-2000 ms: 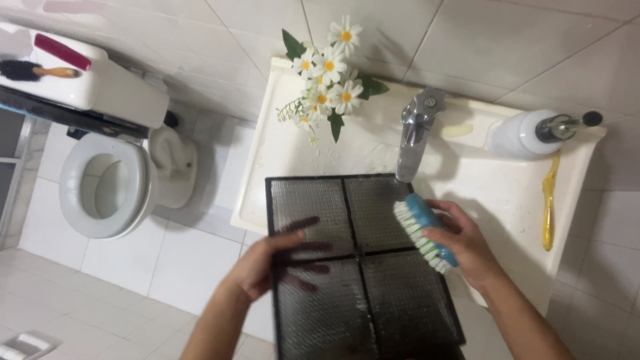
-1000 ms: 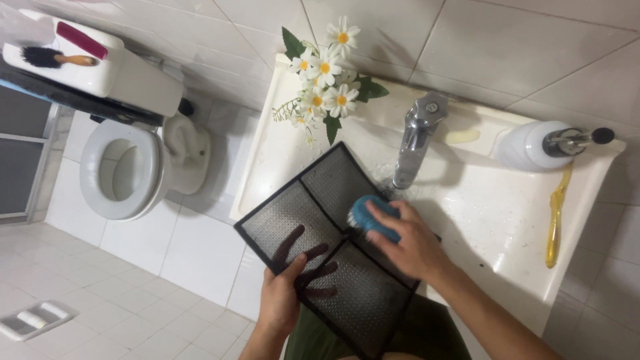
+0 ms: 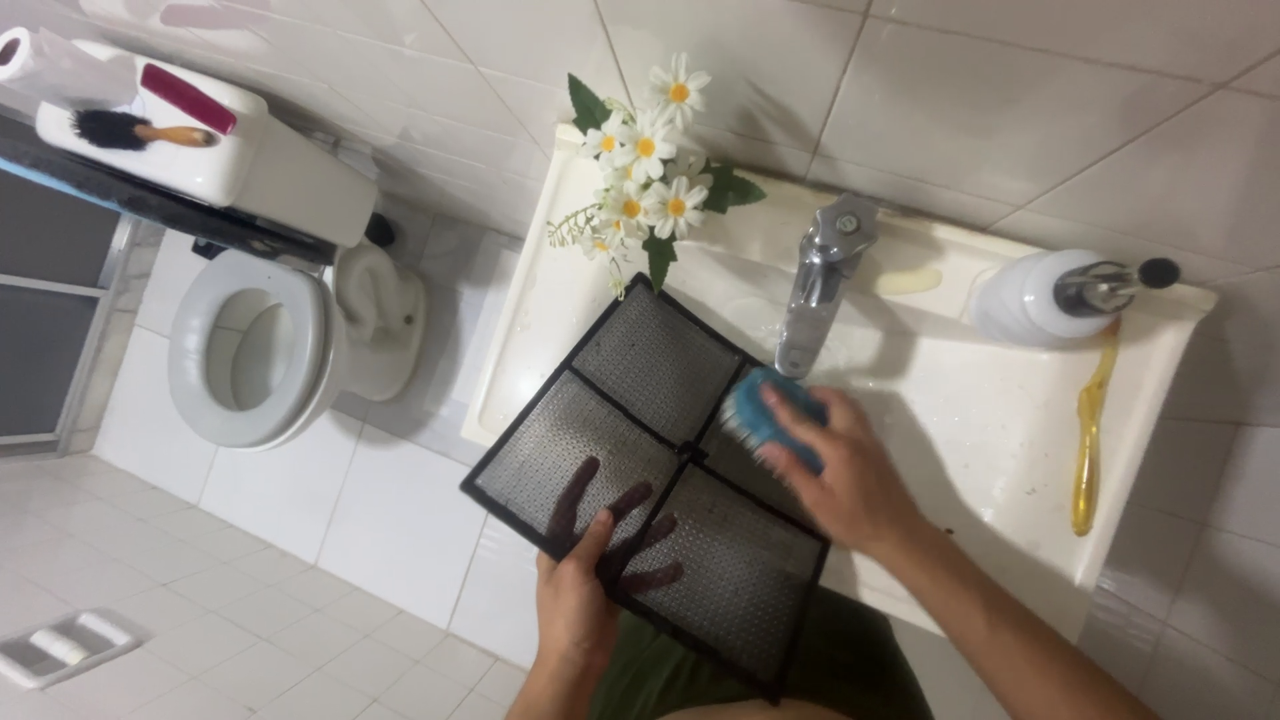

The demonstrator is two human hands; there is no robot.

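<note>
A black-framed mesh filter screen (image 3: pixel 640 470) is tilted over the near left part of the white washbasin (image 3: pixel 1000 440). My left hand (image 3: pixel 590 570) grips its lower left edge, thumb on top and fingers spread beneath, showing through the mesh. In my right hand (image 3: pixel 840 470) is a blue scrub brush (image 3: pixel 765 415) with pale bristles, held at the screen's upper right section beside the centre cross. Whether the bristles touch the mesh is not clear. Just above the brush is the spout of the chrome faucet (image 3: pixel 815 290).
White artificial daisies (image 3: pixel 645 165) stand at the basin's back left. A pump dispenser (image 3: pixel 1040 295) and a yellow-handled toothbrush-like item (image 3: pixel 1088 450) are at the right. The toilet (image 3: pixel 250 350) is at the left; its tank bears a wooden-handled hairbrush (image 3: pixel 140 130) and a magenta comb (image 3: pixel 188 98).
Since the oldest frame, the screen has been turned and tilted in my left hand. My right hand has brought the brush from the screen's right side over its mesh.
</note>
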